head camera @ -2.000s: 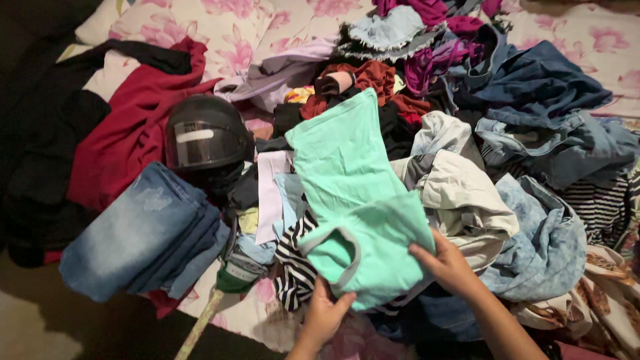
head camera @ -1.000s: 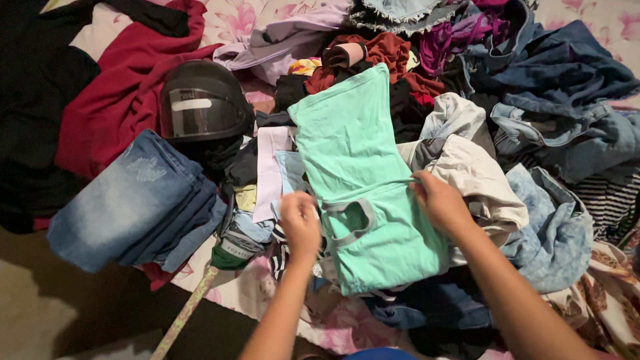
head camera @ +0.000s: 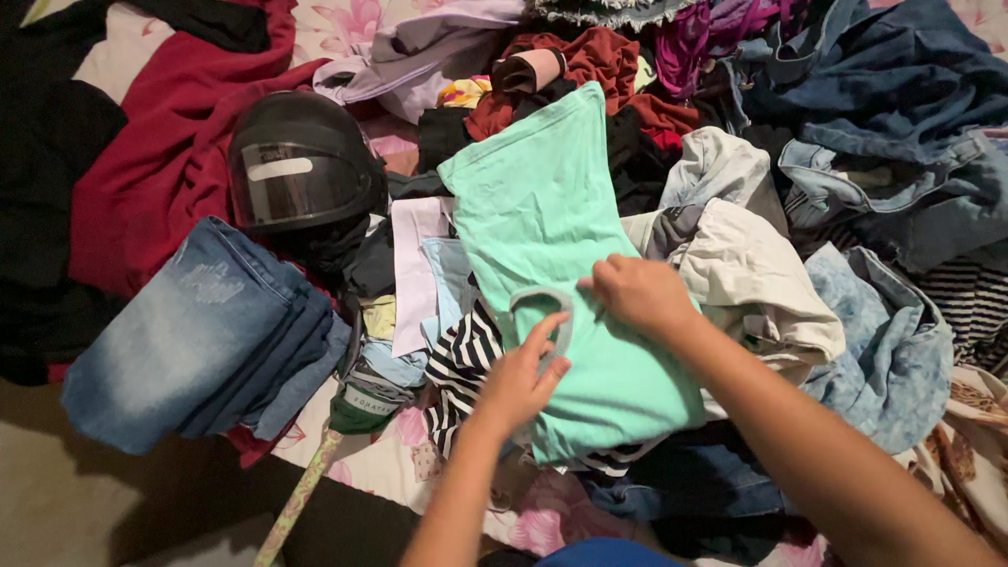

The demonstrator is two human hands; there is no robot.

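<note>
A mint-green shirt (head camera: pixel 543 205) with a grey-trimmed neckline lies partly folded over the clothes heap, its narrower end pointing away from me. My left hand (head camera: pixel 520 382) is at the neckline, thumb and forefinger apart; whether it pinches the cloth is unclear. On the shirt's right part rests my right hand (head camera: pixel 638 291), its fingers bent against the fabric near the neckline. A black-and-white striped garment (head camera: pixel 465 362) shows from beneath the shirt. Beside it on the right is a crumpled off-white garment (head camera: pixel 756 276).
Folded blue jeans (head camera: pixel 173 339) are stacked at the left, below a black helmet (head camera: pixel 303 169) and a dark red cloth (head camera: pixel 150 173). Denim clothes (head camera: pixel 906 87) pile up at the right. A patterned stick (head camera: pixel 299 496) reaches the lower edge of the flowered bedding (head camera: pixel 543 512).
Both hands were lower on the shirt at first. My left hand has since moved from the shirt's left side onto the neckline. The shirt's near part lies flatter than two seconds ago.
</note>
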